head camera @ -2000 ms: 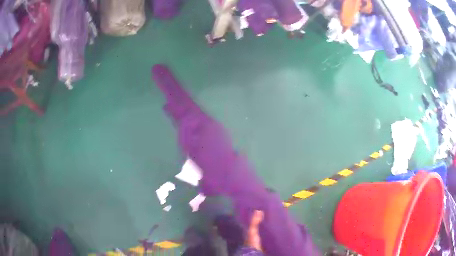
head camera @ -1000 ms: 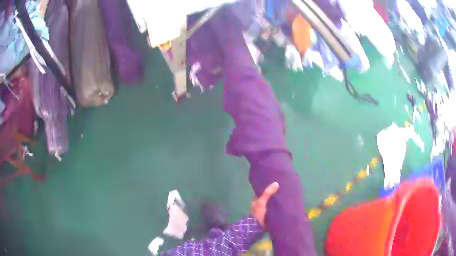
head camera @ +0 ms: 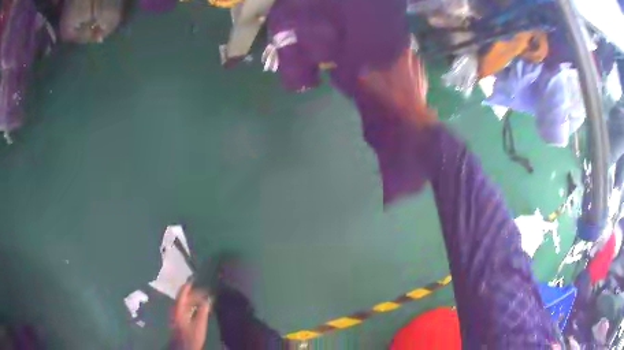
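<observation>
A large purple cloth bundle (head camera: 369, 31) is at the top centre, with a loose end hanging down over the green floor. My right hand (head camera: 404, 82) reaches far forward from the lower right and is on this cloth, with the fingers around part of it. This hand is blurred and the cloth partly hides its fingers. My left hand (head camera: 193, 316) is low at the left, cut by the bottom edge, away from the cloth. Its fingers are apart and nothing shows in them.
White scraps (head camera: 172, 263) lie on the green floor near my left hand. Yellow-black tape (head camera: 342, 322) runs across the bottom. A red bucket (head camera: 430, 331) and blue crate (head camera: 560, 301) are at the lower right. Wrapped rolls (head camera: 91, 19) are at the upper left. A grey tube (head camera: 594, 123) stands at the right.
The purple cloth has moved from a long diagonal below the view's centre to the top. My left hand has left it and moved down left. My right arm has come into view, reaching forward.
</observation>
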